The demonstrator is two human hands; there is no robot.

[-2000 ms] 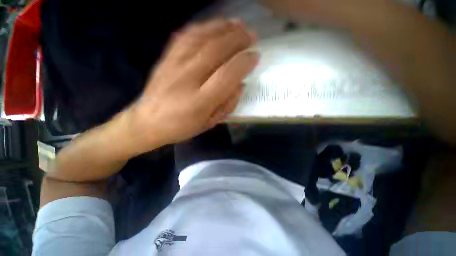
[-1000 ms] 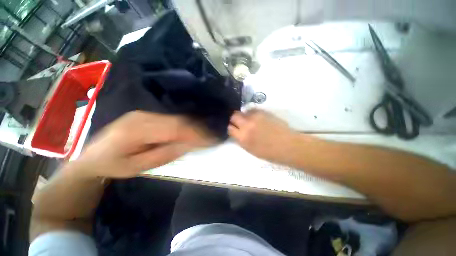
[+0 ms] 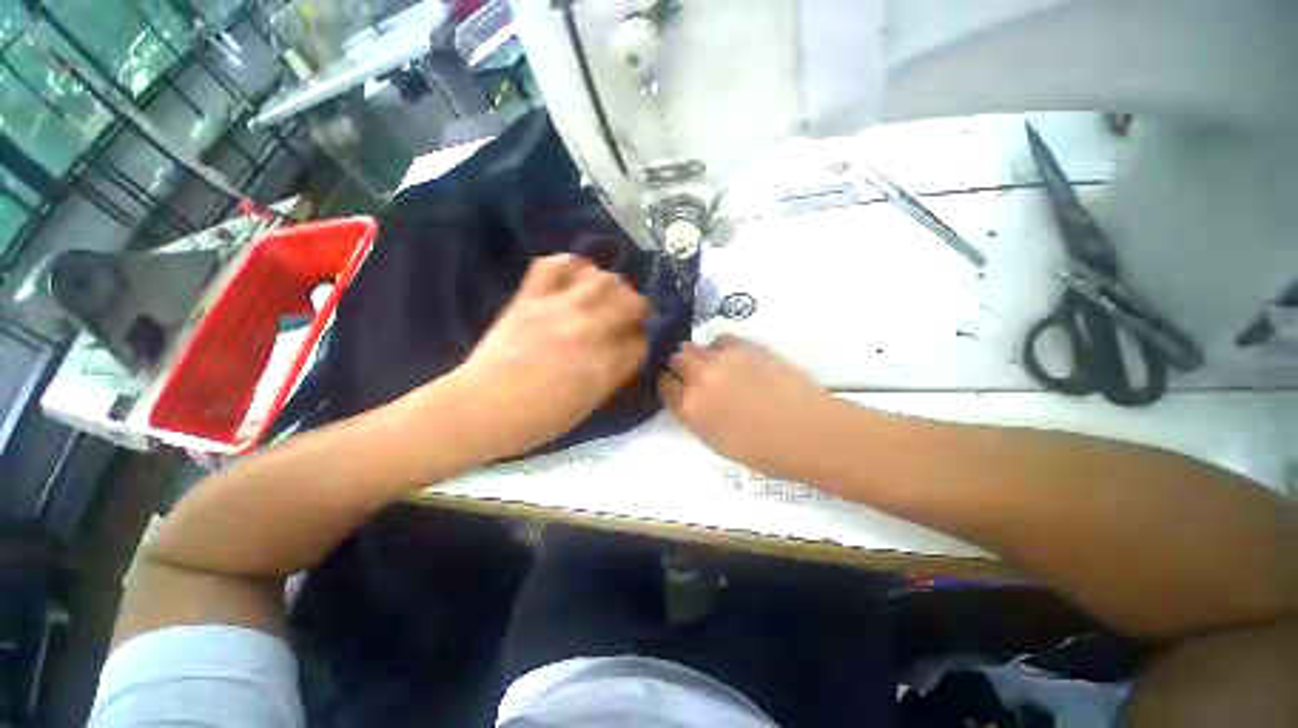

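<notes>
A dark garment piece [image 3: 441,285] lies heaped on the table left of the needle area of the white sewing machine [image 3: 854,57]. My left hand [image 3: 562,349] is on the cloth, fingers curled, just left of the needle area; whether it pinches the cloth is hidden. My right hand [image 3: 740,405] has its fingertips closed on the garment's right edge, just in front of the needle area. A cream ribbed knob [image 3: 683,235] sits above the cloth edge. The needle and presser foot are too small and blurred to tell.
Black-handled scissors [image 3: 1096,334] lie at the right, with slim silver tweezers [image 3: 925,213] left of them. A small round metal disc [image 3: 737,304] is beside the cloth edge. A red basket [image 3: 256,341] holding white items stands at the left. The table's wooden edge [image 3: 641,529] runs in front.
The view has swung up to the machine since the earliest frame. In the last second my left hand has moved right and forward over the cloth, closer to my right hand, which stays at the edge.
</notes>
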